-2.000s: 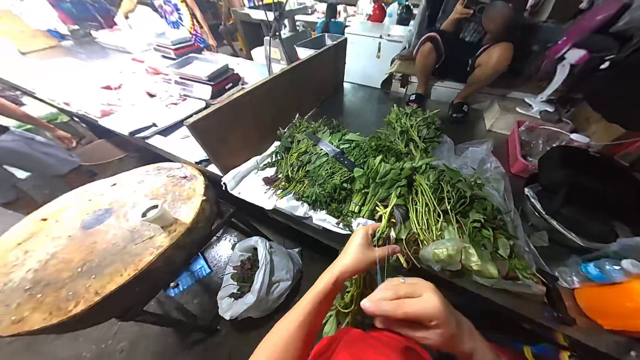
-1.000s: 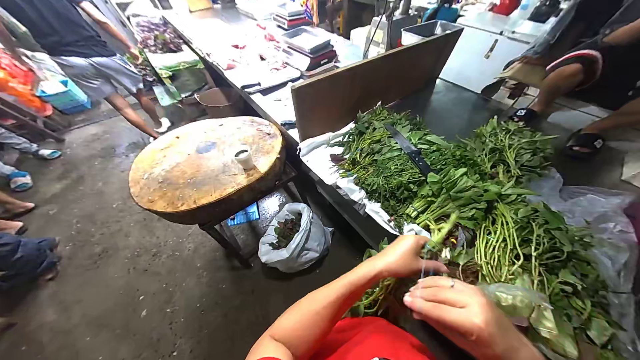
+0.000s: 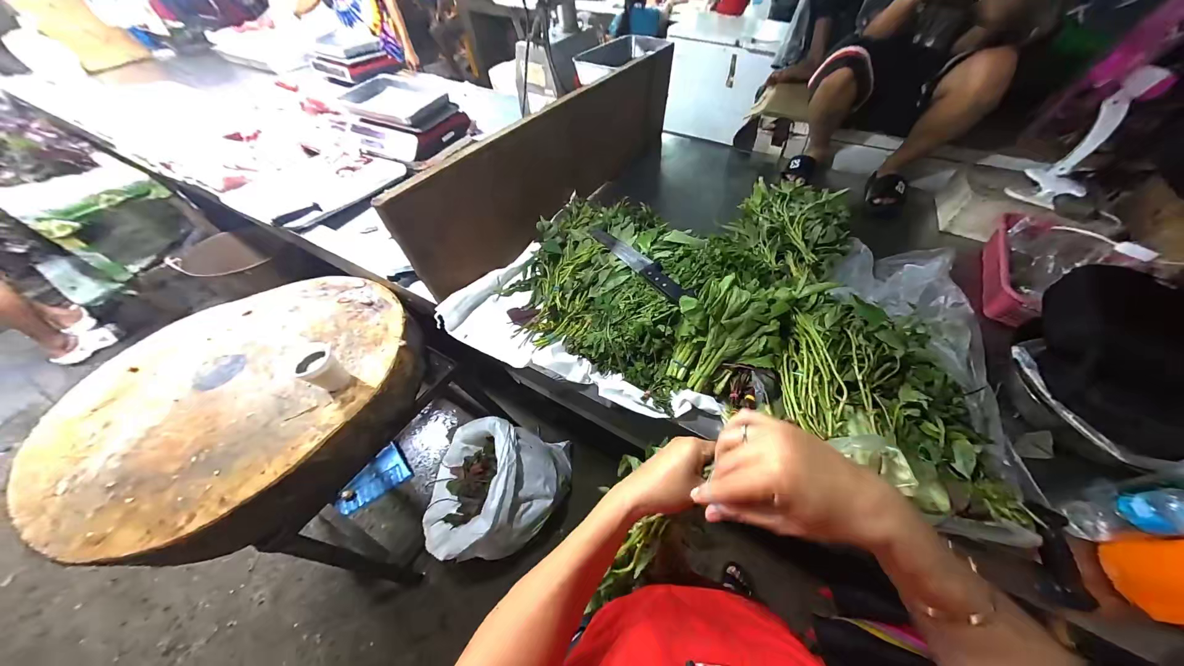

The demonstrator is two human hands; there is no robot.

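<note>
My left hand (image 3: 668, 476) and my right hand (image 3: 782, 476) meet close together in front of my red shirt, at the near edge of the dark table. Green stems and leaves (image 3: 643, 546) hang below my left hand, and its grip on them is mostly hidden. My right hand, with a ring on one finger, has bent fingers beside the left; what lies between them cannot be made out. Just beyond, leafy greens (image 3: 740, 305) are heaped over white cloth and clear plastic. A knife with a black handle (image 3: 640, 266) lies on top of the heap.
A thick round wooden chopping block (image 3: 213, 416) with a small white cup (image 3: 324, 366) stands at left. Near it, a white plastic bag (image 3: 499, 490) of leaves sits on the floor. A wooden board (image 3: 536, 171) borders the table. Beyond sits a person (image 3: 916, 92); a pink basket (image 3: 1008, 268) is at right.
My right hand has risen and closed in beside the left. The pale stem end that stood above my left hand a second ago no longer shows there. The view has swung right.
</note>
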